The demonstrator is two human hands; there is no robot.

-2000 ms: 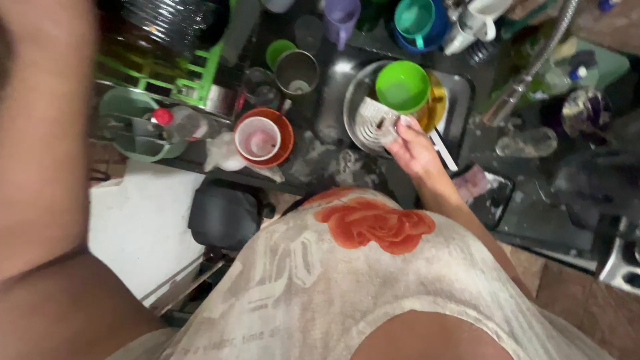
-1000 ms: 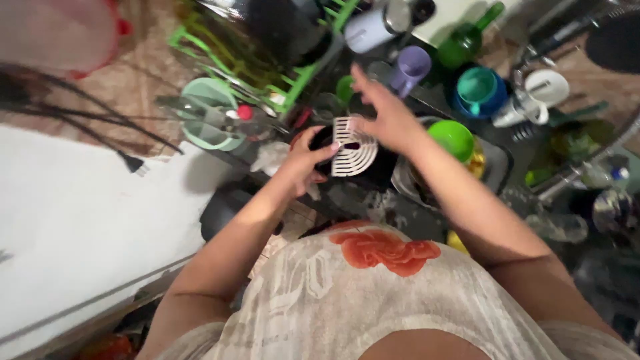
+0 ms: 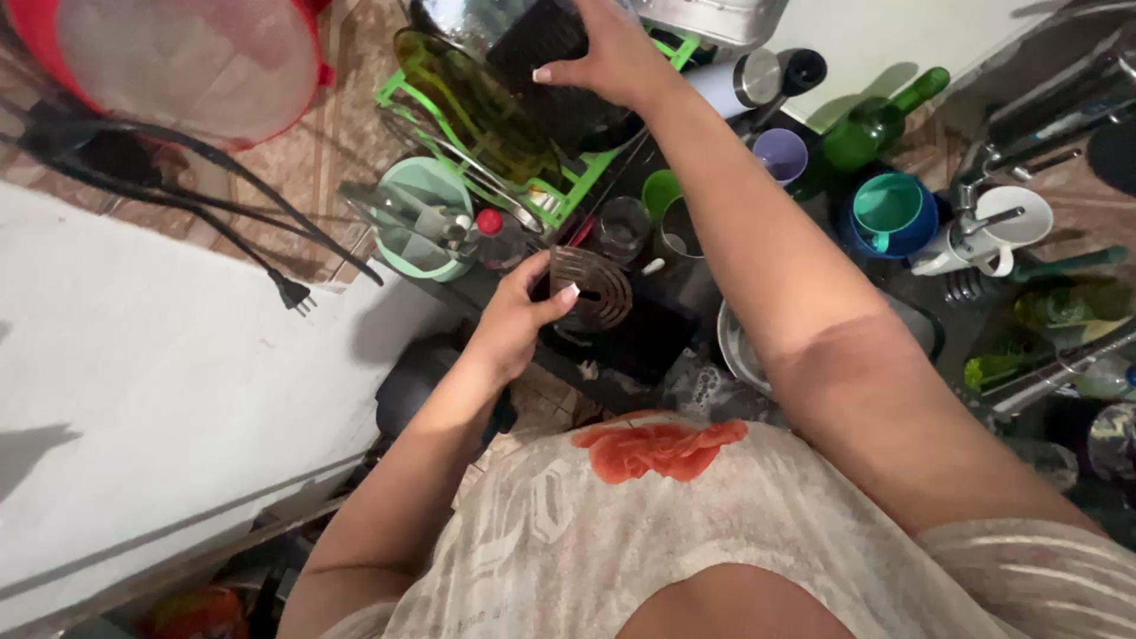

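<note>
My left hand [image 3: 524, 315] holds a slotted half-round piece [image 3: 593, 288] over the counter, thumb on its face, with a dark object below it. My right hand [image 3: 612, 62] reaches to the top of the green dish rack [image 3: 581, 195]. It is at a black ribbed item [image 3: 541, 44] there; whether it grips it I cannot tell. Amber glass plates [image 3: 479, 106] stand in the rack. Between my hands are a clear glass [image 3: 623, 229] and a green cup [image 3: 661, 191]. My right forearm hides part of the sink area.
A mint tub [image 3: 424, 257] with utensils and a red-capped bottle [image 3: 493, 235] stand left of my left hand. Right of my forearm are a purple cup [image 3: 781, 155], a green bottle [image 3: 879, 120], a teal cup [image 3: 887, 209] and a white mug [image 3: 1016, 217]. A plugged cable [image 3: 288, 288] hangs at left.
My right hand has moved from beside the slotted piece up to the dish rack. My left hand still holds the piece, which was in my right hand two seconds ago.
</note>
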